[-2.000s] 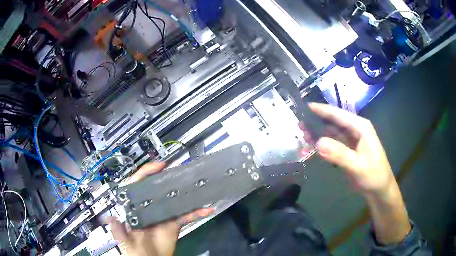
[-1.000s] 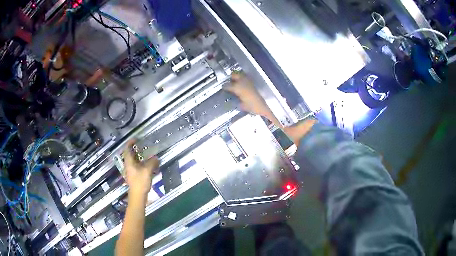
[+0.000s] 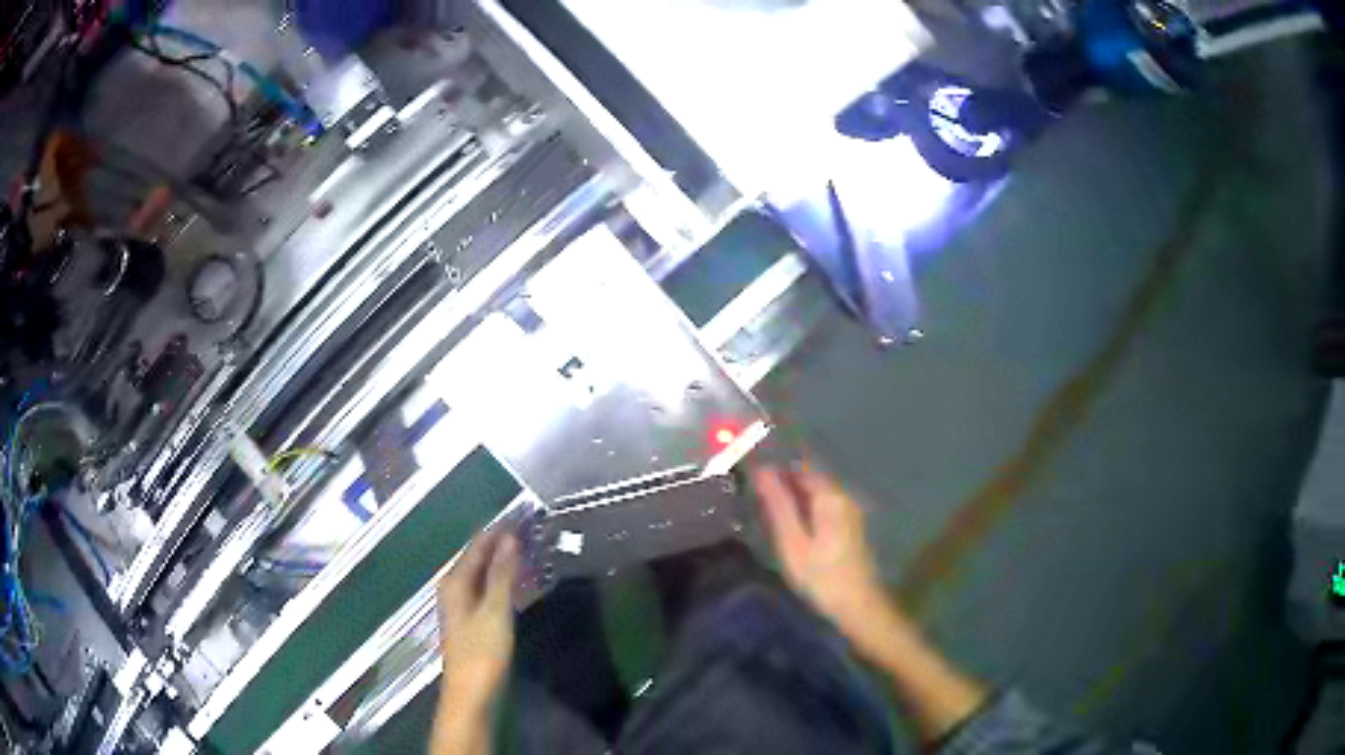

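My left hand [image 3: 482, 597] is at the left end of a dark grey block [image 3: 642, 534] below the silver square plate [image 3: 612, 406]. Its fingers are bent and blurred; I cannot tell whether they grip the block. My right hand [image 3: 826, 553] is just off the block's right end, fingers apart, with nothing seen in it. A small red light shines at the silver plate's lower right corner. A long dark carrier plate [image 3: 465, 244] lies between the conveyor rails [image 3: 347, 347], away from both hands.
A green belt strip [image 3: 376, 597] runs at lower left. A bright silver cover [image 3: 738, 67] is at the top, beside a round light [image 3: 966, 126] with white-violet glare. Blue tubing [image 3: 22, 502] hangs at far left. The grey-green floor [image 3: 1033, 339] has a yellow-orange line.
The carrier plate went from my left hand onto the rails, where both hands were on it. Both hands have since left it and moved down to the dark block. The view has shifted right.
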